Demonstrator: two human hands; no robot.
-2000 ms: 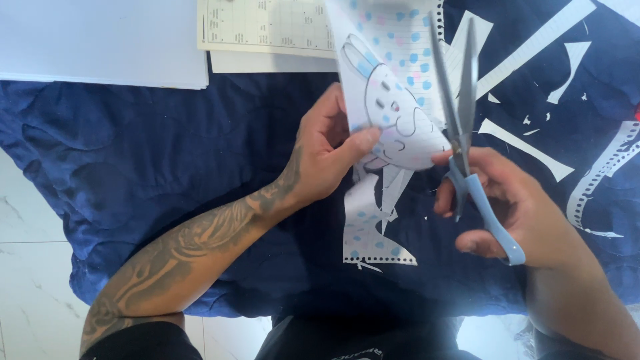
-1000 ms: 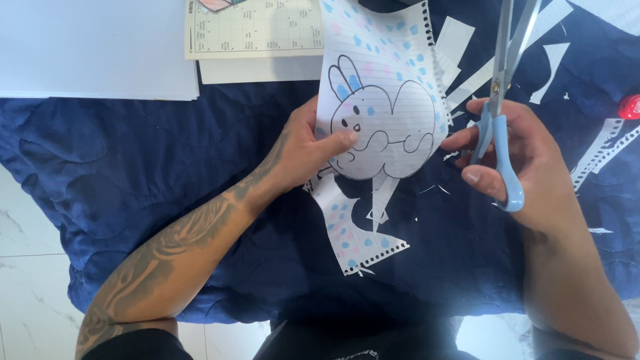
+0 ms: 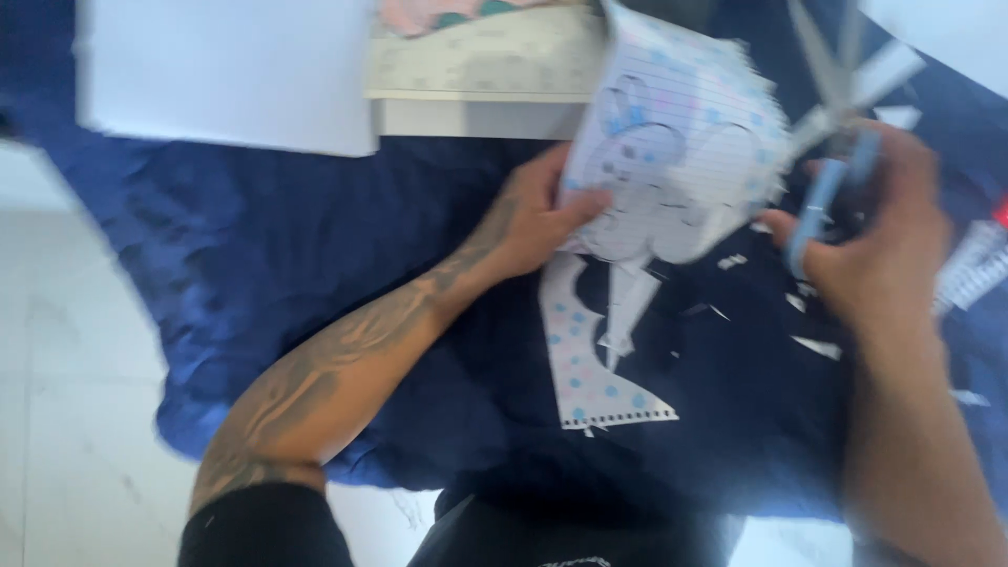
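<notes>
My left hand [image 3: 555,213] pinches the left edge of a lined notebook sheet [image 3: 693,169] between thumb and fingers. On the sheet are a drawn bunny with blue ears and a pattern of blue and pink dots. A partly cut strip of dotted paper [image 3: 579,346] with a perforated end hangs or lies just below the sheet; whether it is joined to it cannot be told. My right hand [image 3: 882,220] holds scissors with light blue handles [image 3: 815,209], to the right of the sheet. The scissors' blades are apart and point up, away from the paper, blurred.
White sheets of paper [image 3: 228,75] lie at the upper left. A cream printed sheet [image 3: 488,67] lies beside them, with a pink and green paper piece [image 3: 449,16] on it. Paper scraps [image 3: 819,346] are scattered on the dark blue quilted cloth [image 3: 394,197]. A red object [image 3: 1002,211] shows at the right edge.
The sheet was folded over about two seconds ago, then opened flatter with the bunny facing up; now its left side tilts up. The scissors stay in my right hand. The view has shifted.
</notes>
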